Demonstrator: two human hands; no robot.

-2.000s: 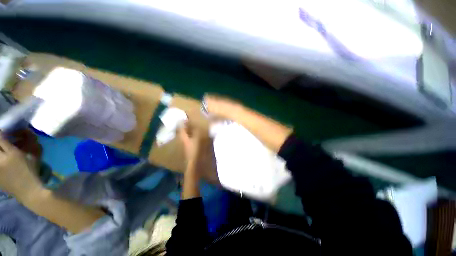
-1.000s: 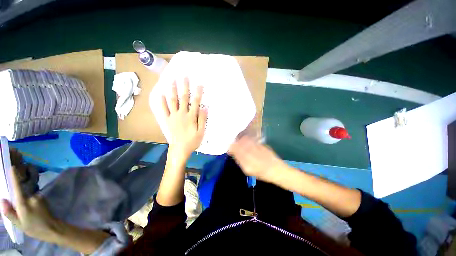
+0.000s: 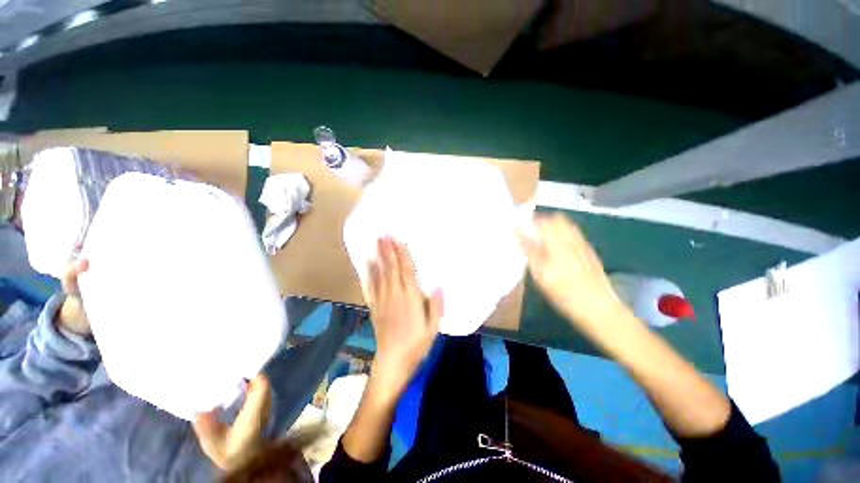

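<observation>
A white hexagon-like housing [image 3: 453, 226] lies on the tan cardboard sheet [image 3: 316, 259] in front of me. My left hand [image 3: 401, 297] lies on its lower left face, holding it down, with the thumb near the lower edge. My right hand [image 3: 566, 264] is at its right edge, fingers closed on a small white piece that looks like a wipe [image 3: 525, 219], mostly hidden by the fingers. A crumpled white cloth [image 3: 285, 203] lies on the cardboard's left part. A small bottle with its round cap flipped up [image 3: 347, 165] stands behind the housing's left corner.
At left, a coworker's hands hold another white housing [image 3: 179, 292] before a stack of housings [image 3: 55, 212]. A red-capped squeeze bottle [image 3: 651, 300] lies right of my right hand. A white sheet with a clip [image 3: 797, 330] is at far right. A grey post [image 3: 726, 146] slants behind.
My right hand has moved up from the housing's lower right to its right edge. My left hand still rests on the housing. The coworker's housing has swung into view, covering part of the stack.
</observation>
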